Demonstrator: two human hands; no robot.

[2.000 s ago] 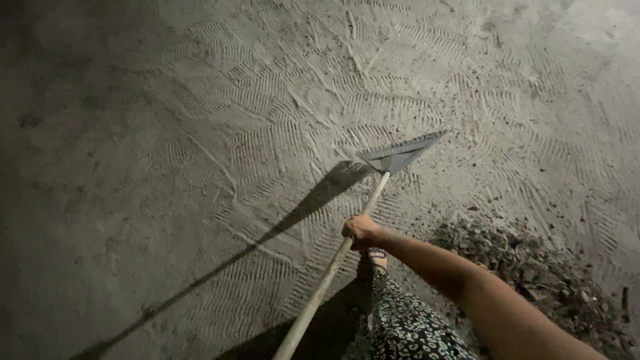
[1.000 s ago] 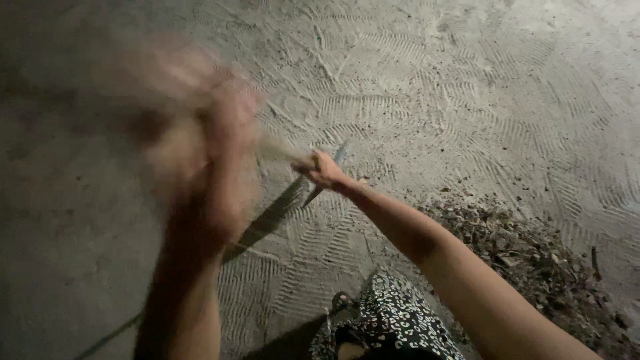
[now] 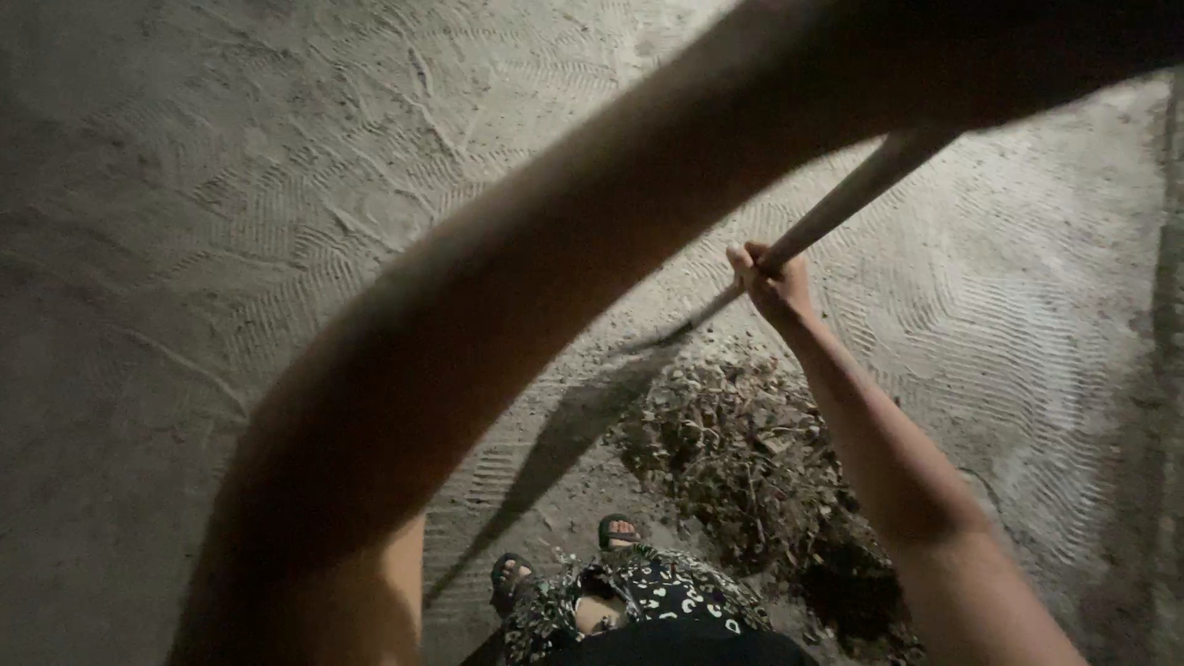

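Observation:
My right hand (image 3: 775, 282) is closed around the lower part of a long wooden handle (image 3: 856, 202). That handle slants from the upper right down to a thin, dark tool head (image 3: 659, 342), seen nearly edge-on at the upper left border of a heap of dry leaves and debris (image 3: 754, 453). Close to the camera, my left arm (image 3: 518, 277) crosses from the lower left to the upper right and covers the upper handle. My left hand cannot be made out in the dark upper right.
Pale, dusty ground (image 3: 305, 213) bears ridged tread marks. Below the tool lies its long shadow (image 3: 555, 435). My sandalled feet (image 3: 618, 530) stand left of the heap, under a black-and-white patterned garment (image 3: 684, 592). A darker strip (image 3: 1161, 370) runs along the right edge.
My left arm, blurred at the left one second ago, now spans the view. The tool head, over dusty ground before, is beside the heap. The view has shifted right.

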